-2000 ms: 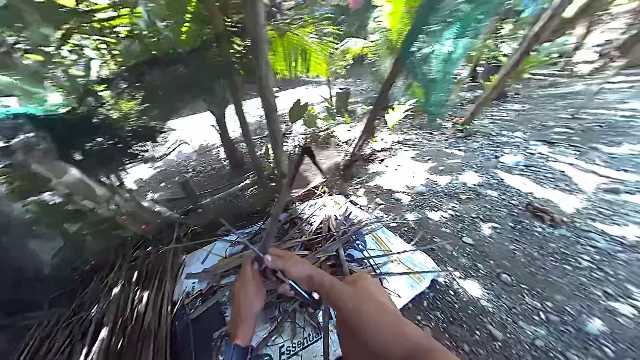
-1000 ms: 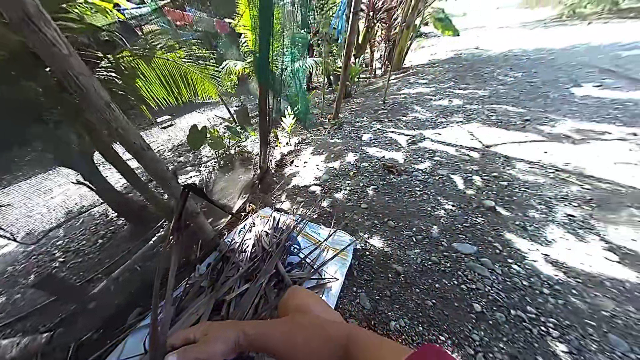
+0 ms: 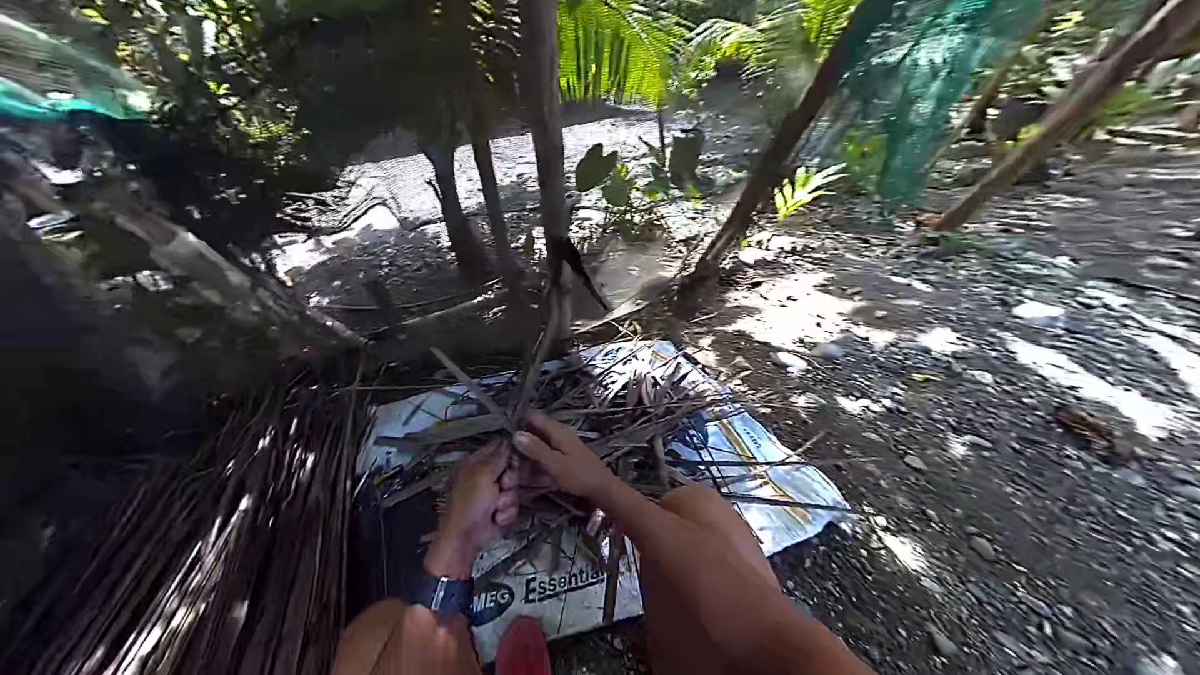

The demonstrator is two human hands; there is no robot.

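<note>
My left hand (image 3: 480, 497), with a dark band at its wrist, is closed around the lower part of a dry palm leaf strip (image 3: 536, 361) that rises away from me and bends over at its top. My right hand (image 3: 562, 459) touches it, thumb and fingers pinching the strip just above the left fist. A knife-like thin blade or leaf piece (image 3: 469, 384) slants up-left from between the hands; which it is, I cannot tell. Under both hands, dry leaf scraps (image 3: 647, 412) lie heaped on a flattened printed white sack (image 3: 787, 478).
A large bundle of long dry leaf strips or midribs (image 3: 234, 544) lies at the left. Wooden posts (image 3: 544, 141) stand ahead, with green netting (image 3: 937, 103) at the upper right. Gravelly ground (image 3: 984, 506) extends along the right. A red shoe tip (image 3: 523, 647) shows at the bottom.
One second ago the view pointed farther right, with an arm reaching low over the heap; now both hands are together at the strip, much as two seconds ago.
</note>
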